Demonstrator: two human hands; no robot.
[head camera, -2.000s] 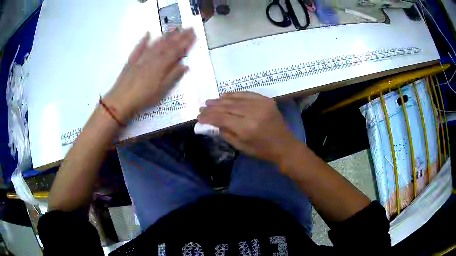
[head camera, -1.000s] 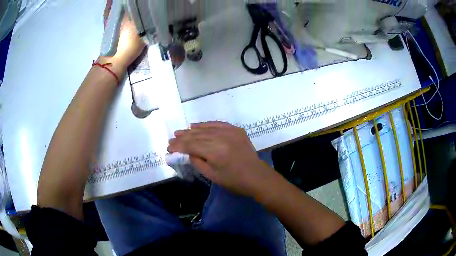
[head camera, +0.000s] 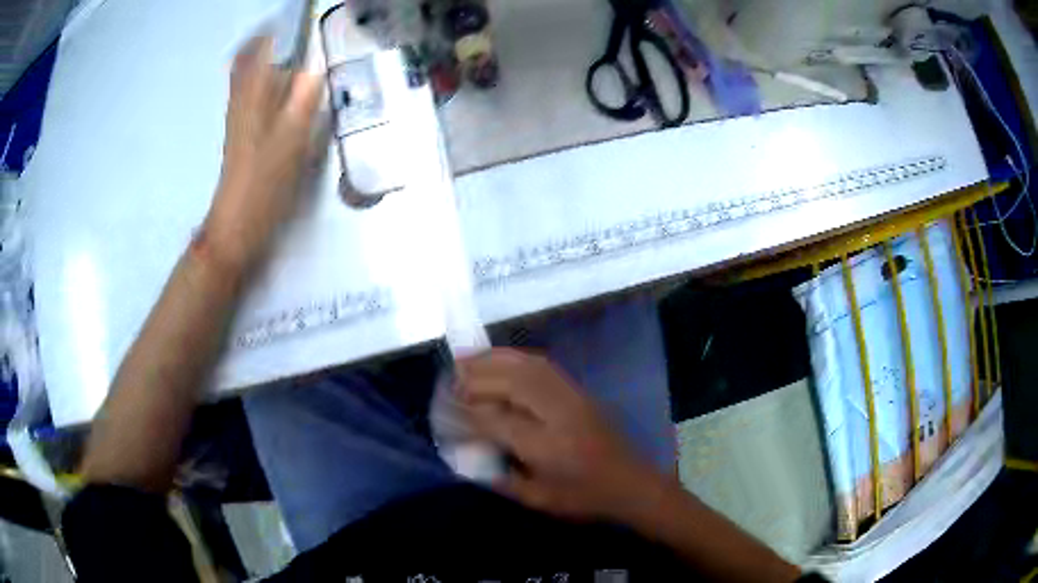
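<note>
The white fabric strip runs from under the blurred machine head over the table's front edge. My right hand is closed on its lower part, above my lap, with bunched white fabric below the fingers. My left hand is blurred, left of the needle plate, its fingers up beside a pale part of the machine. Whether it holds anything cannot be told. The needle is too blurred to make out.
Black-handled scissors lie right of the machine head, beside a purple bundle and a thin white tool. A ruler scale runs along the table. A yellow basket holds a light-blue package.
My right hand has moved down off the table edge with the strip, which now stretches over the edge. My left hand remains by the machine head. The view has shifted.
</note>
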